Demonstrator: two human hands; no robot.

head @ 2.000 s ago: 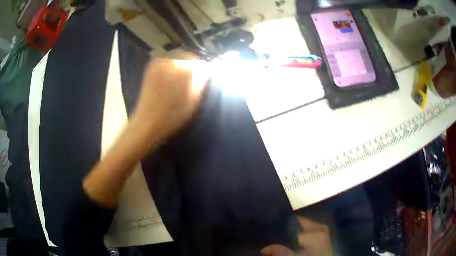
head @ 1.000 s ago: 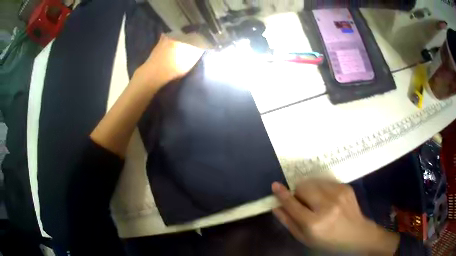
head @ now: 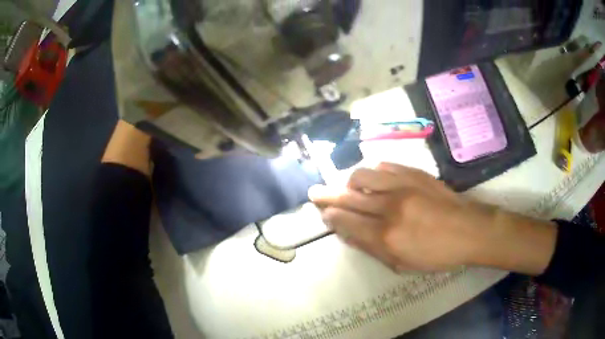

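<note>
A dark fabric panel (head: 229, 192) lies under the needle area (head: 300, 147) of the sewing machine, its lower edge now up on the white table. My left hand is mostly hidden behind the machine head (head: 371, 59); only the wrist (head: 129, 151) shows, at the panel's upper left. My right hand (head: 398, 215) is at the panel's right edge, just right of the needle, fingertips together in the lamp glare. A pale narrow shape shows at the fingertips; whether they hold it or the cloth is unclear. A small dark piece (head: 348, 152) lies above the fingers.
A lit smartphone (head: 468, 119) lies on a dark mat (head: 521, 149) at right. A pink and teal tool (head: 398, 130) lies beside it. A yellow cutter (head: 564, 139) is further right. A long dark cloth (head: 76, 132) lies at left. A ruler (head: 398, 291) follows the front edge.
My right hand has moved from the table's front edge up to the needle. The panel has shifted up under the machine. My left hand has gone behind the machine head, which fills more of the view.
</note>
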